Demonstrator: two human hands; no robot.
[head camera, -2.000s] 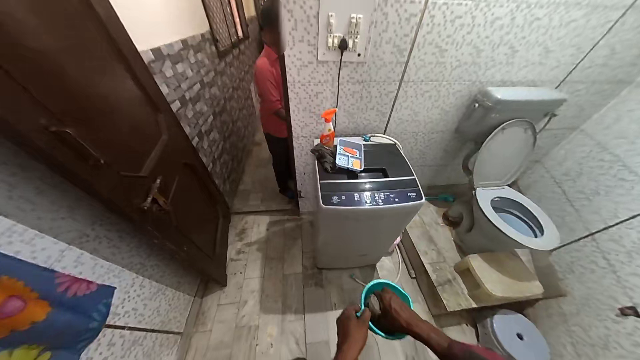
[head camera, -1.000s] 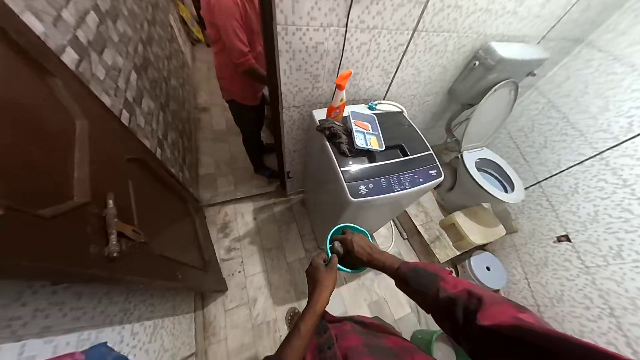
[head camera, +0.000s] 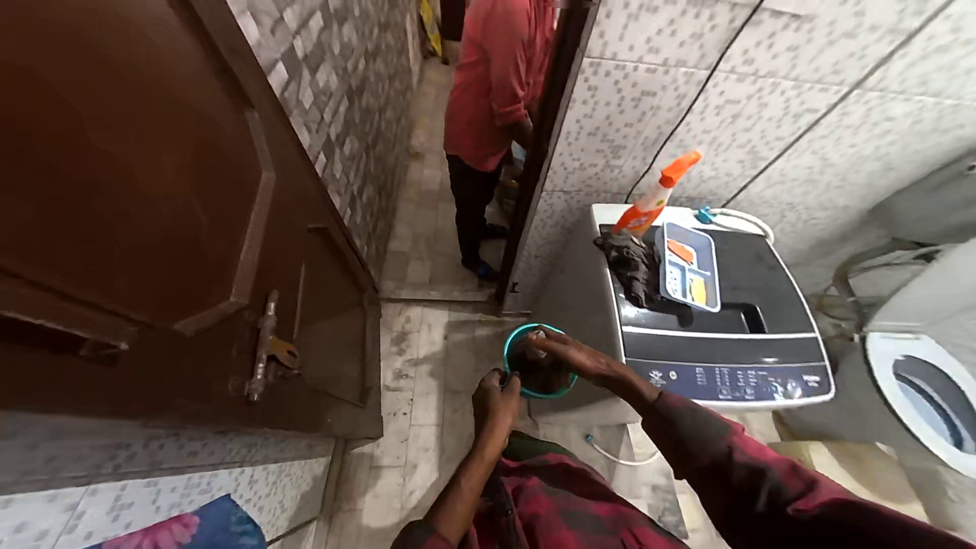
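My left hand (head camera: 497, 393) grips the near left rim of a small teal plastic tub (head camera: 550, 396). The fingers of my right hand (head camera: 560, 351) reach over the tub's upper right rim into its opening; something pale is at the fingertips, but what it is I cannot tell. Dark contents lie inside. To the right stands a top-loading washing machine (head camera: 717, 347). On its lid are a crumpled dark cloth (head camera: 631, 267), a divided plastic tray (head camera: 689, 267) with an orange and a yellow item, and an orange spray bottle (head camera: 656, 200).
A brown door (head camera: 183, 229) with a metal bolt stands open at left. A person in a red shirt (head camera: 488, 84) is in the doorway. A toilet (head camera: 923, 396) is at right, a pale hose (head camera: 625, 460) on the floor, and a floral cloth (head camera: 191, 528) at bottom left.
The view has turned markedly toward the door and doorway. Both hands stay at the teal tub, which now appears beside the washing machine's left front corner.
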